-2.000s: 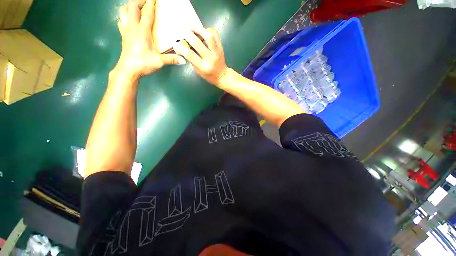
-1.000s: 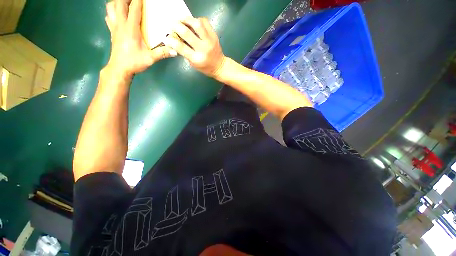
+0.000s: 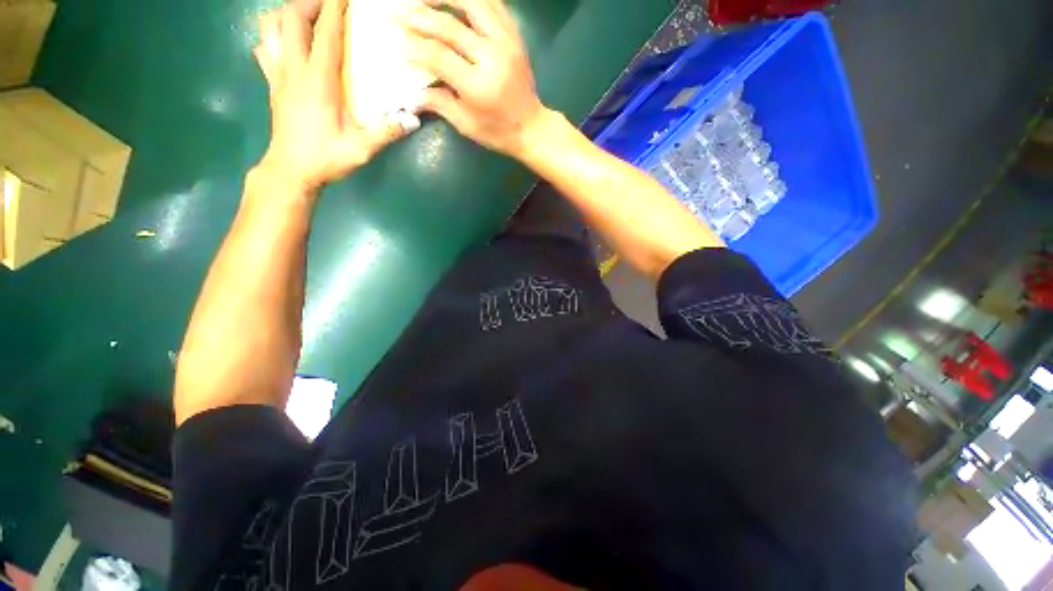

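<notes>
A closed box with a bright whitish top is between my hands at the top edge of the view, above the green bench; its far end is cut off. My left hand holds its left side, fingers pointing up and thumb at the near end. My right hand is on its right side, with fingers over the top. The glare hides detail on the box. Both hands are bare.
Tan cartons stand on the green bench at the left. A blue bin with rows of clear plastic parts is at the right. A white sheet lies by my left forearm. Dark flat items are at the lower left.
My right hand has shifted up along the box, its fingers now further over the top. My left hand still holds the left side.
</notes>
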